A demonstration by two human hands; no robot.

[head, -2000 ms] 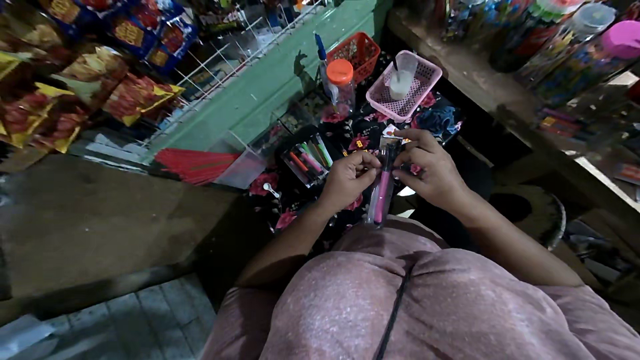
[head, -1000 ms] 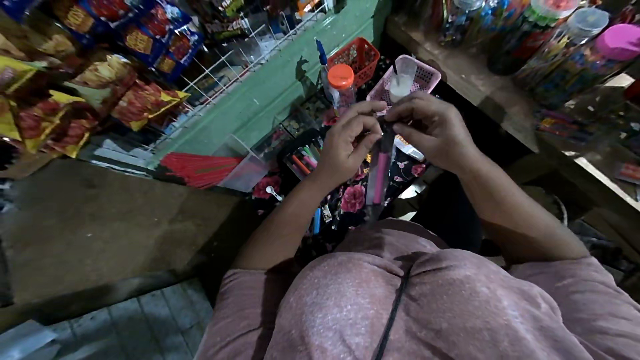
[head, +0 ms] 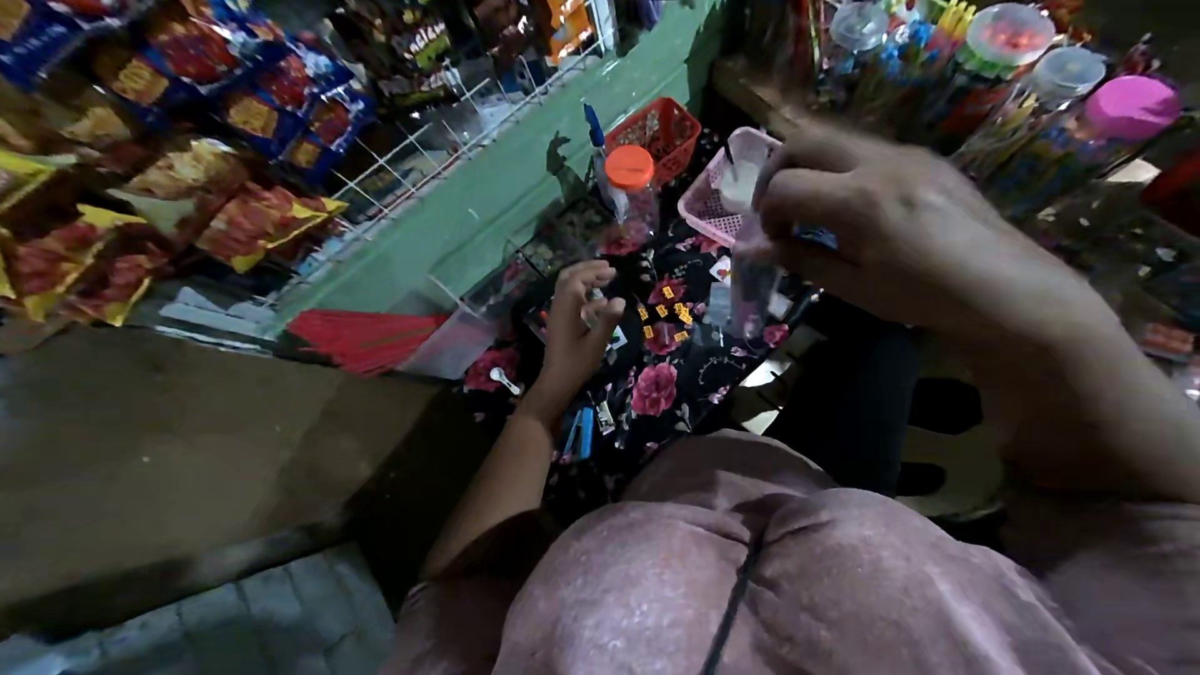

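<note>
My right hand (head: 853,206), blurred by motion, is raised at the right of the table with its fingers closed on the top of a clear plastic sleeve (head: 753,291), which hangs down; whether anything is inside is hard to tell. Over the left part of the flowered tablecloth (head: 619,450) is my left hand (head: 581,319), fingers curled and apart, near the pens it partly hides. Small yellow pieces (head: 667,312) lie scattered between the hands. A blue stapler-like item (head: 579,433) lies below my left hand, and a white plastic spoon (head: 506,380) is to its left.
A clear jar with an orange lid (head: 630,169), a red basket (head: 670,141) and a pink basket (head: 698,202) holding a cup stand at the table's back. Red sticks (head: 366,339) in a clear container are at left. Snack packs (head: 262,220) hang upper left; candy jars (head: 1130,108) stand right.
My hands were together at a clear sleeve with a pink item; now they are apart. The right has moved right and up with a sleeve, the left has moved left and down, off it.
</note>
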